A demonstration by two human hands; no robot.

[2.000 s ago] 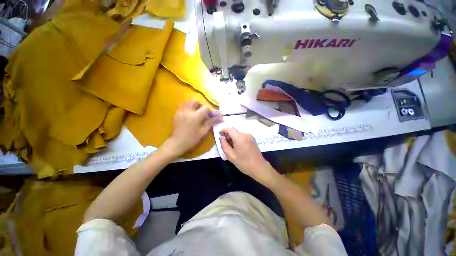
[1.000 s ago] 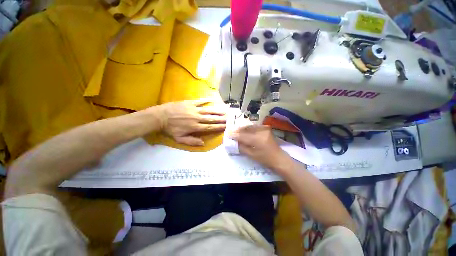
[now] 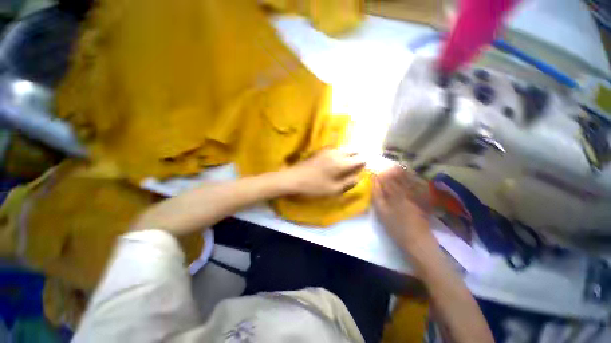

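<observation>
The frame is blurred. A mustard-yellow cloth panel (image 3: 315, 209) lies on the white machine table, left of the needle area of the sewing machine (image 3: 435, 114). My left hand (image 3: 329, 173) rests on the panel with its fingers bent; it seems to grip the cloth near its right edge. My right hand (image 3: 396, 194) is at the lit area just below the machine head, fingers towards the needle. Glare and blur hide its fingertips, and I cannot tell if it holds a strip. The needle and presser foot are not clear.
A large yellow cloth pile (image 3: 181, 80) covers the table's left side. Dark-handled scissors (image 3: 524, 244) and an orange scrap (image 3: 450, 204) lie under the machine arm. A pink thread cone (image 3: 472, 33) stands above the head. More yellow cloth (image 3: 87, 221) hangs low left.
The view has turned, so the machine shows further right and tilted. My left hand has gone from lying flat to bent fingers, and the panel is more bunched. My right hand stays by the needle area.
</observation>
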